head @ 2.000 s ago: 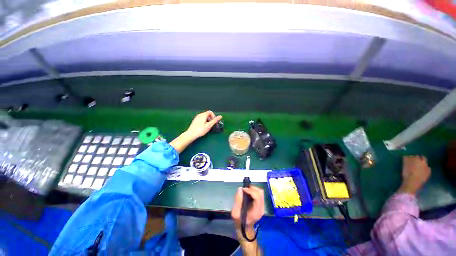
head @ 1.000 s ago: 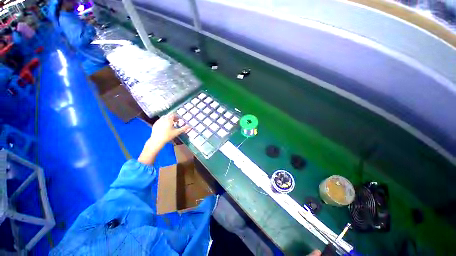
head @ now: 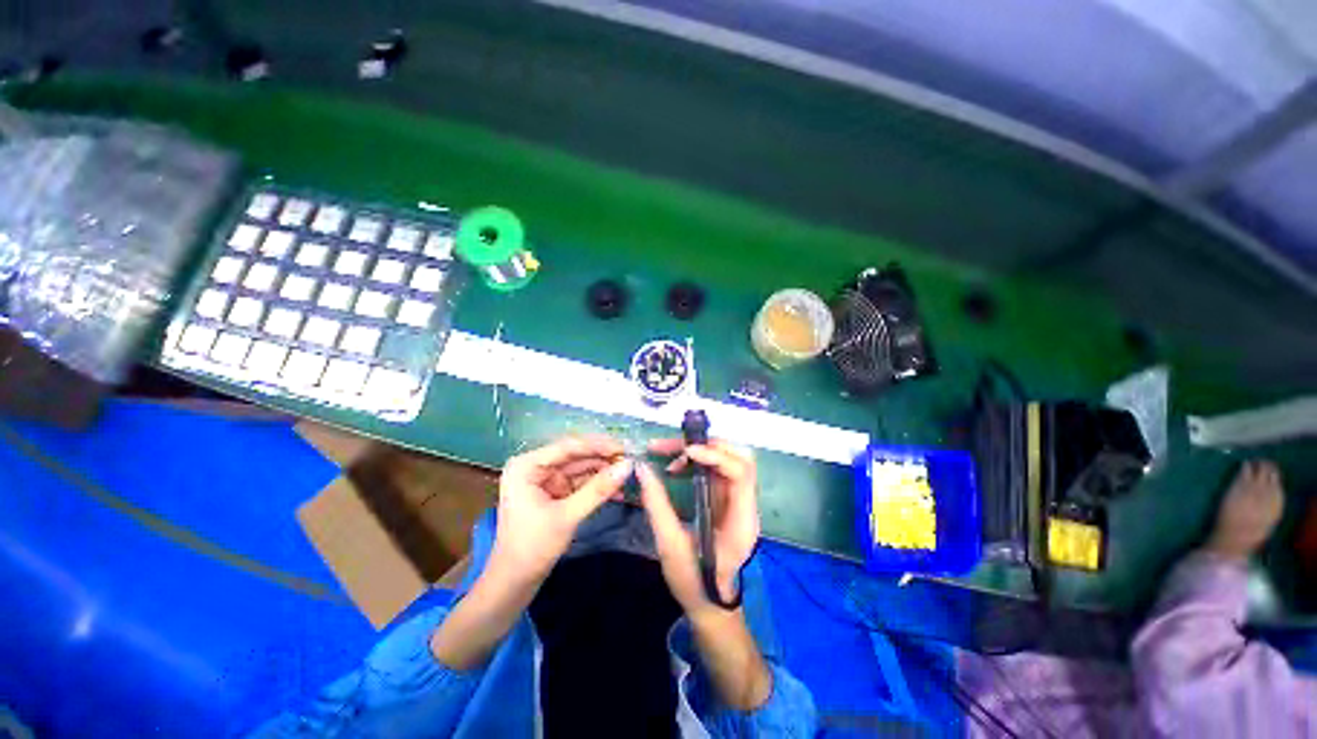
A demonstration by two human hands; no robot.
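Note:
My right hand (head: 718,513) holds the black soldering iron (head: 705,505) upright, its tip end pointing away from me. My left hand (head: 561,491) is beside it, thumb and fingertips pinched together on something too small to make out, close to my right fingertips. Both hands are over the bench's front edge. The white-rimmed dish (head: 662,371) with dark and silvery bits stands just beyond them on the white strip (head: 549,378). The tray of white square modules (head: 311,300) lies to the left. The green solder spool (head: 491,240) stands by the tray's right corner.
Two dark round parts (head: 646,299) lie behind the dish. The amber jar (head: 792,328) and fan (head: 878,329) stand right of them. The blue bin (head: 924,508) and soldering station (head: 1062,477) are at right, near another person's hand (head: 1248,508). A cardboard box (head: 379,517) is below the bench edge.
My left hand has left the tray and come beside my right hand. The view has swung back to the right. Two dark round parts now lie where my left hand was at first.

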